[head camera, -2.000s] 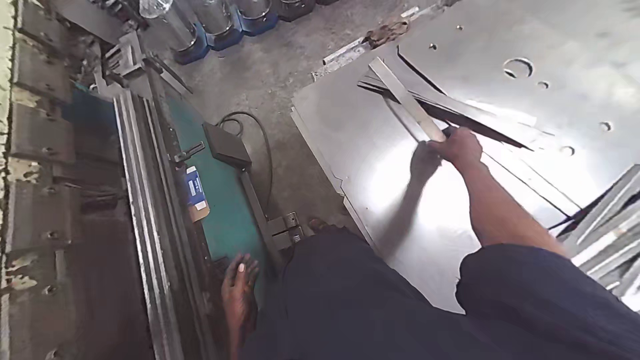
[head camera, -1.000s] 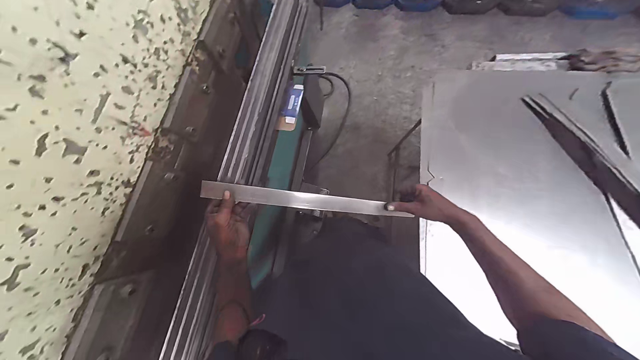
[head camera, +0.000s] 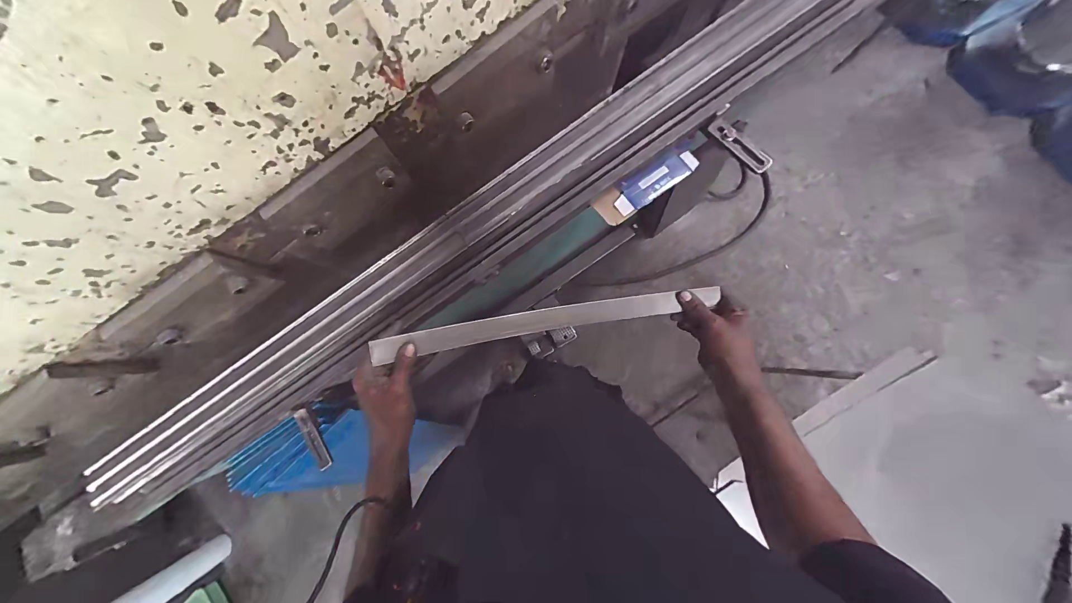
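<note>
A flat sheet metal strip (head camera: 544, 320) is held slightly tilted in front of my body, its right end higher. My left hand (head camera: 388, 394) pinches it near the left end, thumb on top. The right end is gripped by my right hand (head camera: 712, 327), thumb on the upper face and fingers behind. Just beyond the strip runs the long grooved metal die (head camera: 452, 243) of a press brake, diagonal across the view. The strip's left end overlaps the near edge of the machine's bed in view; whether they touch I cannot tell.
Chipped cream paint covers the machine's upper body (head camera: 167, 151). A blue and white box (head camera: 657, 180) lies on the green ledge, near a black cable (head camera: 737, 239). Blue sheets (head camera: 360, 452) are at lower left. Large metal sheets (head camera: 938, 469) lie at lower right, and a foot pedal (head camera: 550, 339) shows below the strip.
Two seconds ago my right hand alone held the strip over the sheets; one second ago both hands held it across the die. It now lies nearer my side of the die. The view has turned strongly.
</note>
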